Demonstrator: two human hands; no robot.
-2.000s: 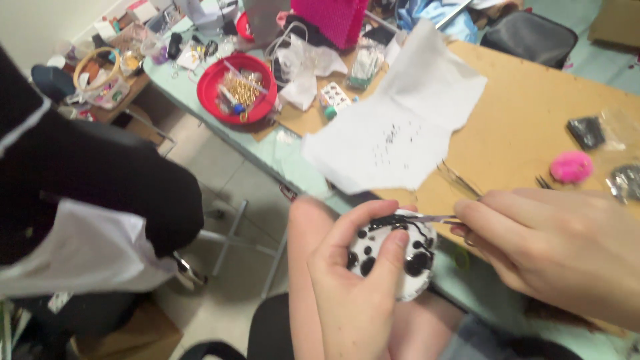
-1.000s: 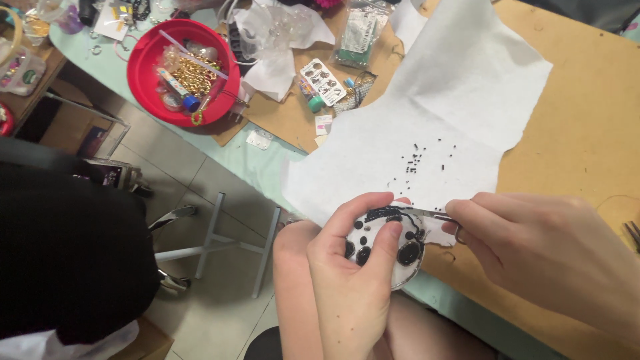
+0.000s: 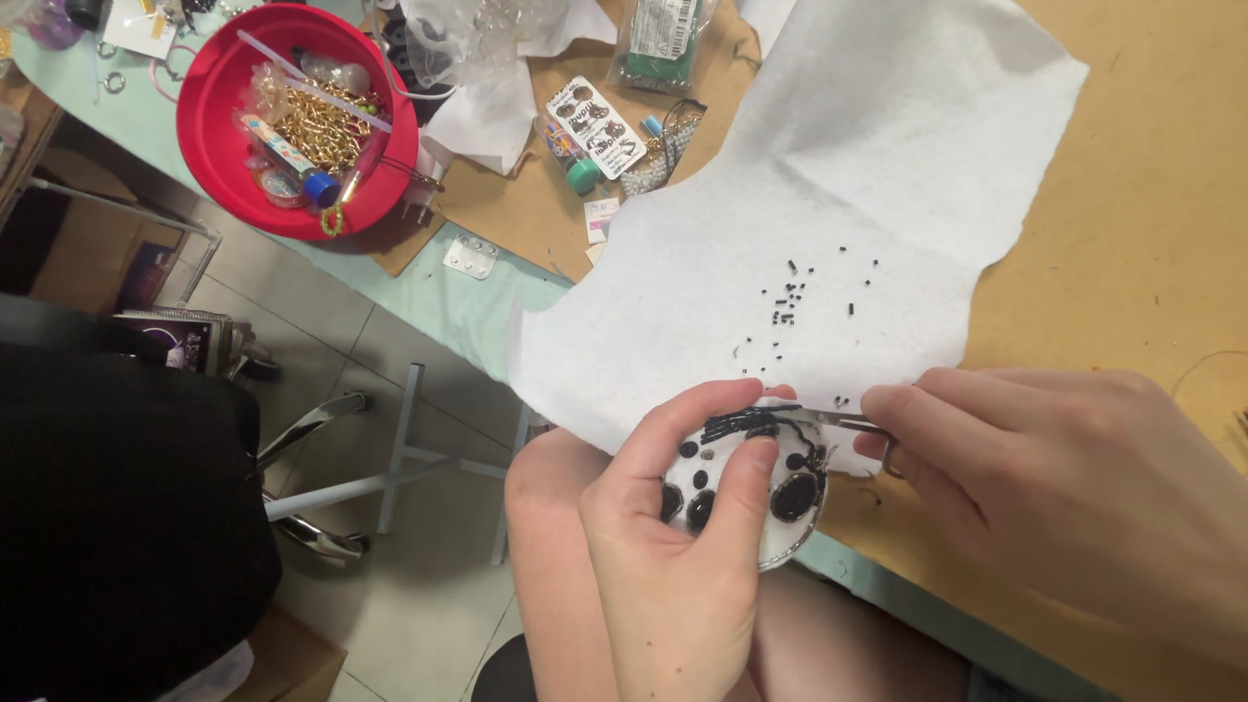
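Note:
My left hand (image 3: 682,546) holds a round white felt piece (image 3: 780,531) between thumb and fingers. Black stones and rows of black beads cover part of it, and a beaded edge shows at the lower right. My right hand (image 3: 1033,468) grips small metal scissors (image 3: 853,422) by the handle loops, their tips at the upper right edge of the piece; how far the blades are apart cannot be told. Just beyond both hands a white felt sheet (image 3: 702,263) lies on the table, with loose black beads (image 3: 788,307) scattered on it.
A red bowl (image 3: 210,146) with gold chain and small tubes stands at the upper left. Near it lie a blister pack (image 3: 597,127), a green-capped tube (image 3: 582,175) and a bag of green beads (image 3: 663,44). A black chair (image 3: 117,507) is at the left, beside metal table legs (image 3: 400,448).
The view has moved closer over the table since two seconds ago. Both hands stay at the round piece, with the scissors still at its upper edge.

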